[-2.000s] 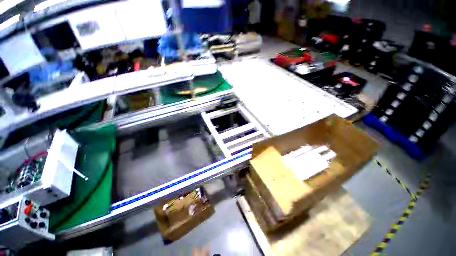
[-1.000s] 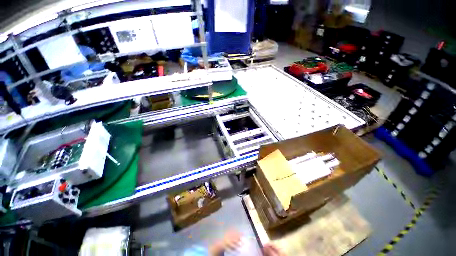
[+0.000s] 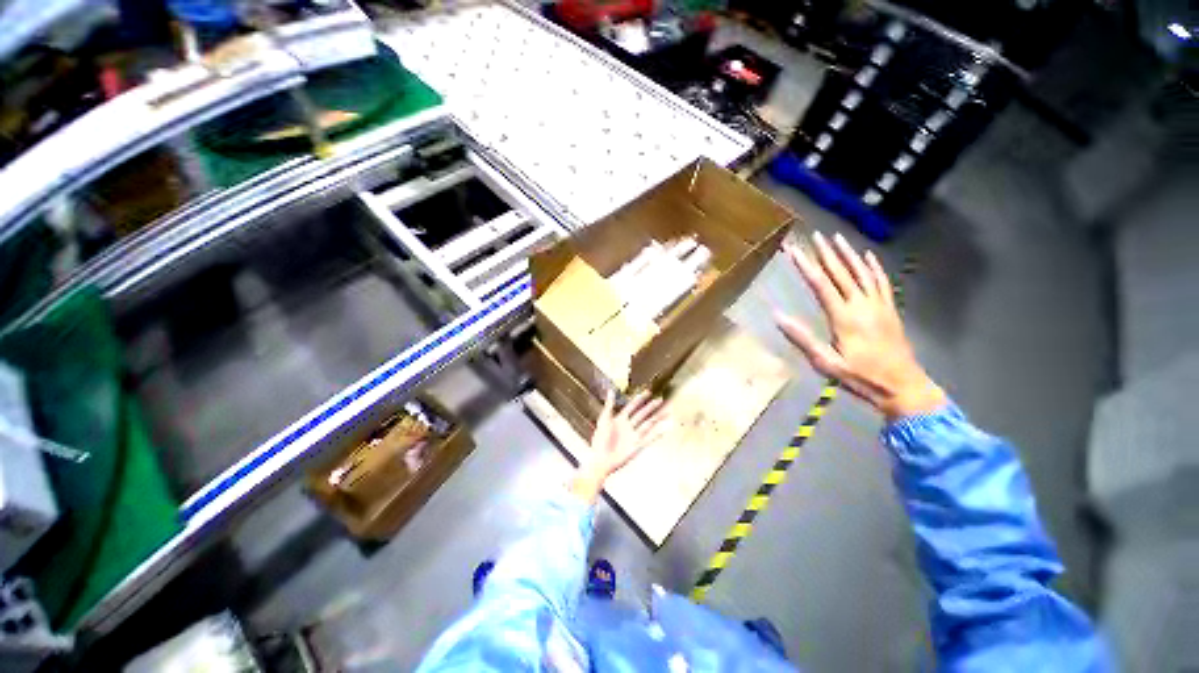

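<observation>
A large brown cardboard carton (image 3: 723, 283) stands open on a pale wooden board, in front of me. White wrapped items (image 3: 661, 276) lie inside it, and one flap stands up on its left side. My left hand (image 3: 622, 437) is bare and empty with its fingers apart, at the carton's near lower corner; I cannot tell whether it touches. My right hand (image 3: 855, 322) is bare, open and spread, just right of the carton's right end, with no clear contact. Both arms wear light blue sleeves.
A smaller open carton (image 3: 392, 467) is on the floor below the conveyor rail (image 3: 355, 401). The wooden board (image 3: 710, 434) lies under the large carton. The ball transfer table (image 3: 552, 99) is behind it. Stacked black trays (image 3: 894, 118) stand at the upper right. The enclosure's edge shows far left.
The view has turned right and down, so the carton appears further left and higher. Both hands have come up from the bottom edge to the carton's sides, with the fingers spread.
</observation>
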